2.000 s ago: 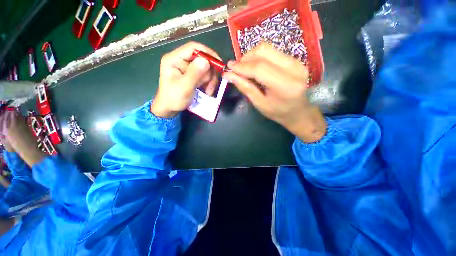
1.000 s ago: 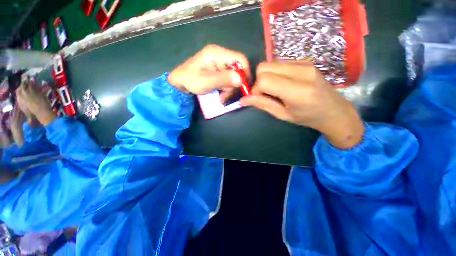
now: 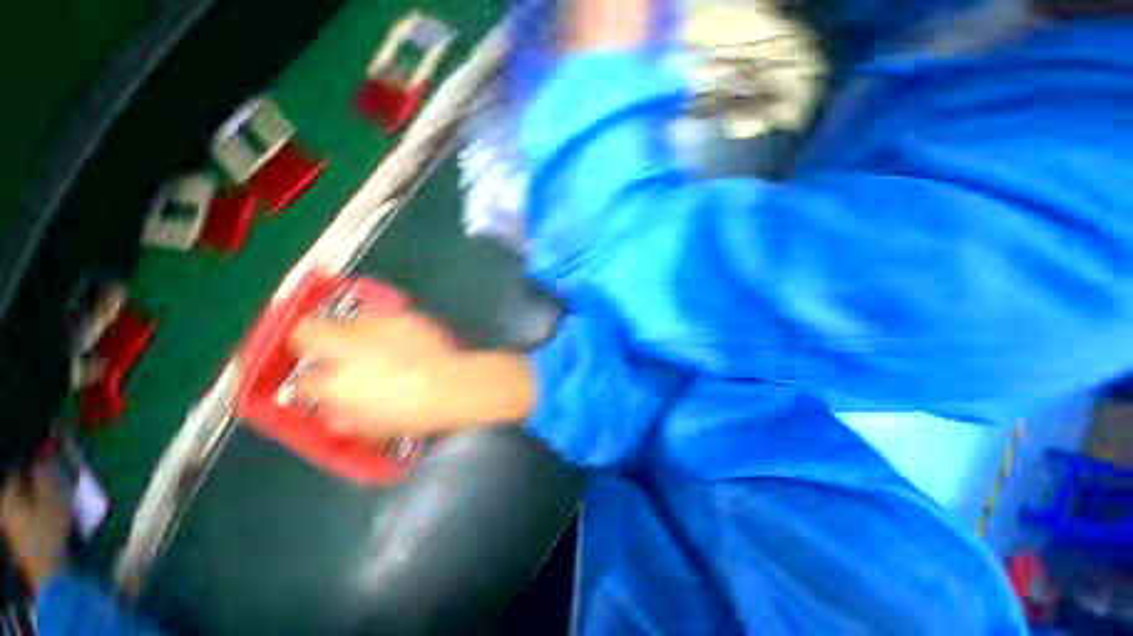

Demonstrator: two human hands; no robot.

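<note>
My right hand is blurred and reaches into the red parts bin. The fingertips are down among the small silver pins, and I cannot tell if they hold one. The bin stands at the whitish worktop edge, with pins showing around the hand. I do not see my left hand. A small blurred hand at the lower left edge is beside a white-framed unit. It looks like another worker's.
Several red-and-white housings lie open on the green belt beyond the whitish strip. A person's blue sleeve crosses the upper right. Crinkled clear plastic lies right of the bin. A round beige thing is at the top.
The view has swung right and tilted, so the bin appears further left. My right hand has left the housing and is in the bin. My left hand and the housing have gone out of view.
</note>
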